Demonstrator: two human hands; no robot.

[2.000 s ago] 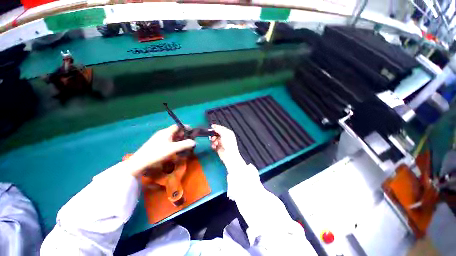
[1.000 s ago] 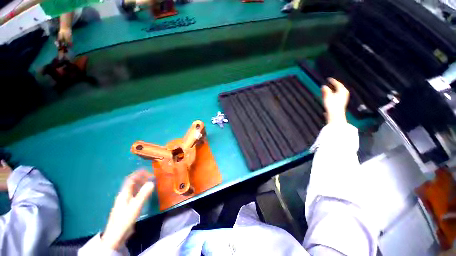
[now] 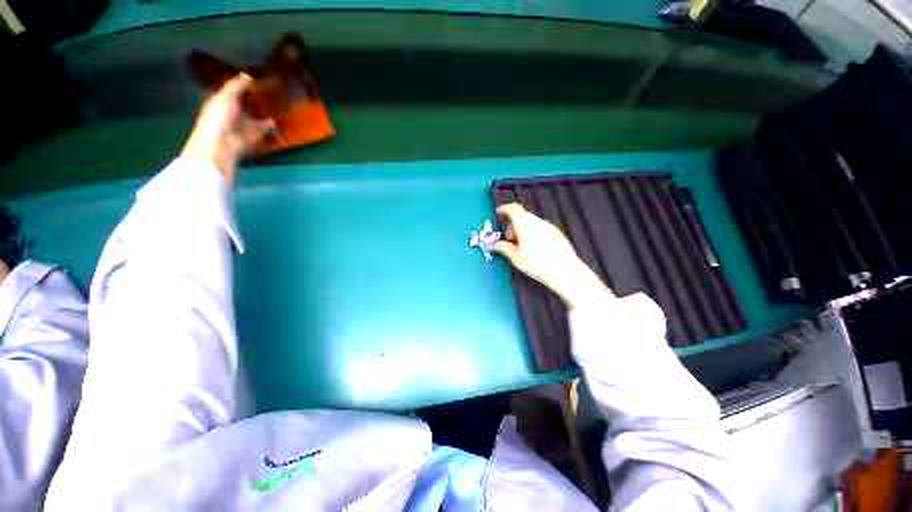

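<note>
An orange-brown jig [image 3: 302, 122] with a square base and dark, blurred raised arms is on the dark green strip at the upper left. My left hand [image 3: 232, 118] is closed around its near left part. A small silver hub [image 3: 486, 240] lies on the teal bench beside the left edge of the black ribbed tray. My right hand [image 3: 528, 240] is just right of the hub, over the tray's left edge, with its fingers bent. Whether the fingertips touch or grip the hub cannot be told.
The black ribbed tray [image 3: 640, 260] lies on the teal bench [image 3: 380, 290], with a black leg in its right slot. Black stacked trays [image 3: 825, 180] stand at the right. Another person's sleeve [image 3: 42, 345] is at the left edge. Part of an orange piece [image 3: 875, 482] shows at the lower right.
The jig has moved from the near bench to the green strip, with my left hand on it. My right hand has moved left from the tray's far right side to beside the hub. The view has shifted.
</note>
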